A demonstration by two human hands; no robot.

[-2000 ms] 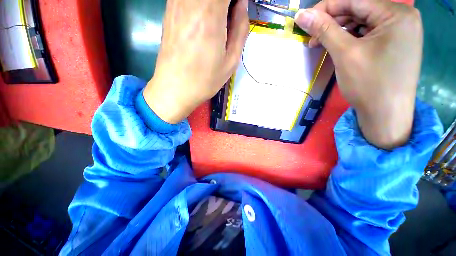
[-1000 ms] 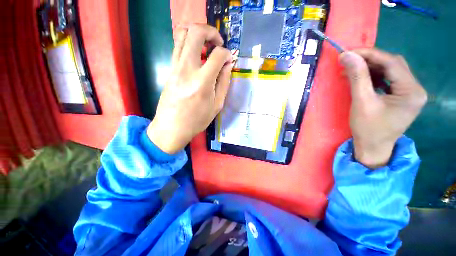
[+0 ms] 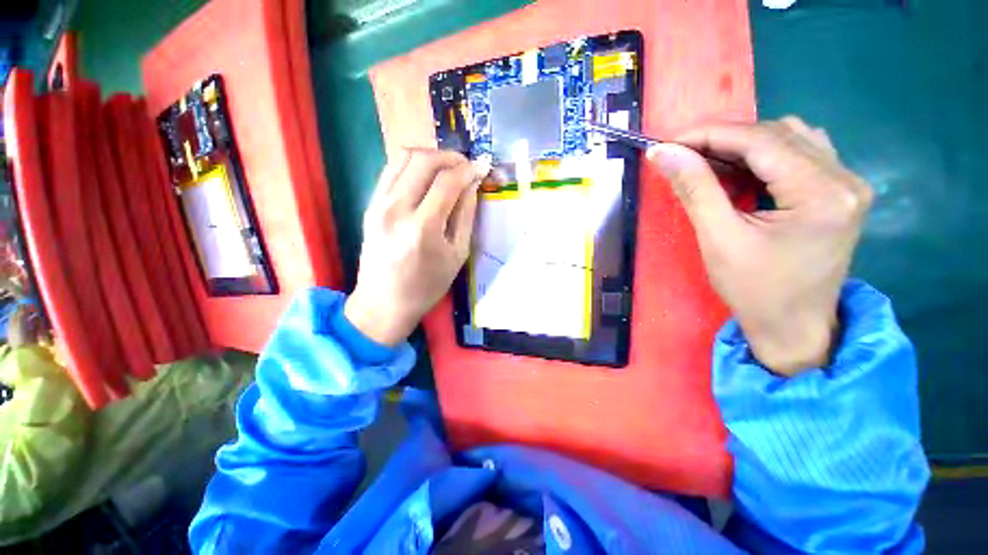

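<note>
An open tablet [image 3: 614, 244] lies on a red-orange foam pad [image 3: 677, 369]. Its blue mainboard [image 3: 477, 100] with a grey shield plate [image 3: 527, 117] is at the far end. The white battery [image 3: 531, 255] with yellow edges fills the near part. My right hand [image 3: 758, 206] holds slim tweezers [image 3: 623, 133], their tip at the mainboard's right edge. My left hand [image 3: 417, 228] has thumb and finger together at the board's lower left corner; whether something small is between them cannot be told.
A second open tablet [image 3: 222, 217] lies on a foam pad [image 3: 276, 130] to the left. Several red-orange pads [image 3: 119, 217] stand in a row further left. Yellow-green fabric [image 3: 119, 434] shows at lower left. The bench [image 3: 921, 195] is green.
The view has shifted, showing the whole tablet. The tweezers have moved from the tablet's right side onto the mainboard's right edge. My left hand stays at the board's lower left corner.
</note>
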